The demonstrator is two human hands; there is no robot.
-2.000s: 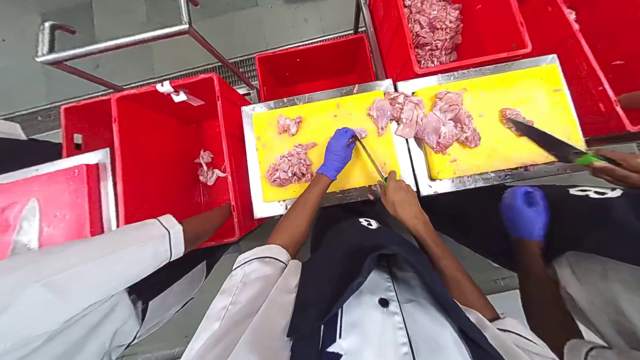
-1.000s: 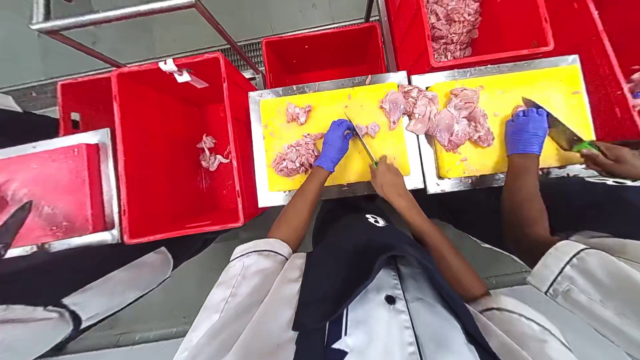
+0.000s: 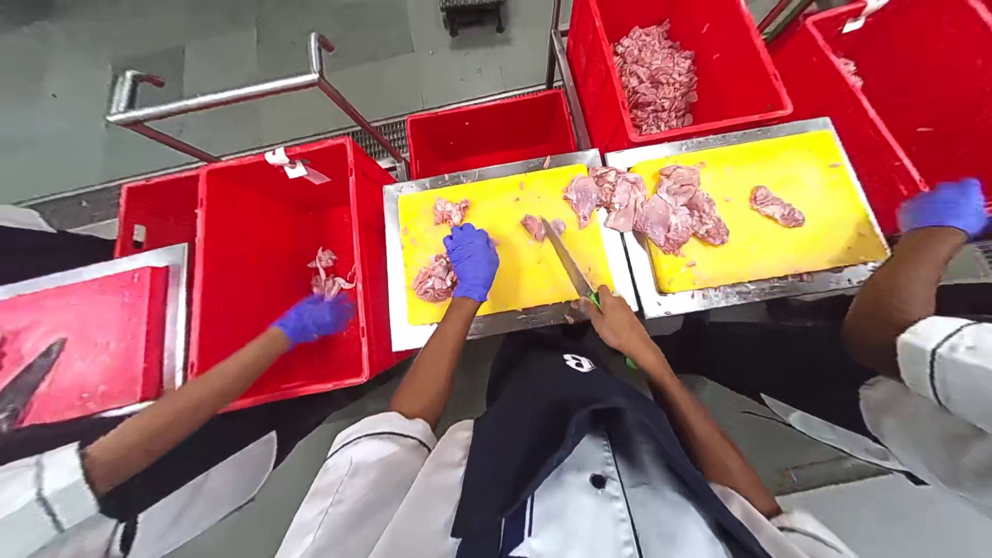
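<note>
In a blue glove, my left hand (image 3: 473, 262) rests over the heap of cut raw meat (image 3: 435, 279) on the left part of a yellow cutting board (image 3: 511, 267); its fingers hide whatever lies under them. My bare right hand (image 3: 612, 316) grips a green-handled knife (image 3: 570, 260), its tip touching or beside a small meat piece (image 3: 535, 226) mid-board. A smaller meat pile (image 3: 450, 211) lies above my left hand. Larger raw meat pieces (image 3: 620, 194) span the gap to the neighbouring yellow board (image 3: 798, 232).
At left, a co-worker's gloved hand (image 3: 314, 318) reaches into a red crate (image 3: 271, 232) holding scraps. Another co-worker's gloved hand (image 3: 944, 208) is at far right. A red crate of meat (image 3: 657, 77) stands behind, beside a smaller red crate (image 3: 488, 136). A metal rail (image 3: 225, 98) stands behind left.
My left hand has moved left, from the small piece by the knife to the heap. The right co-worker's gloved hand has left their board. The left co-worker's gloved hand has come into the crate.
</note>
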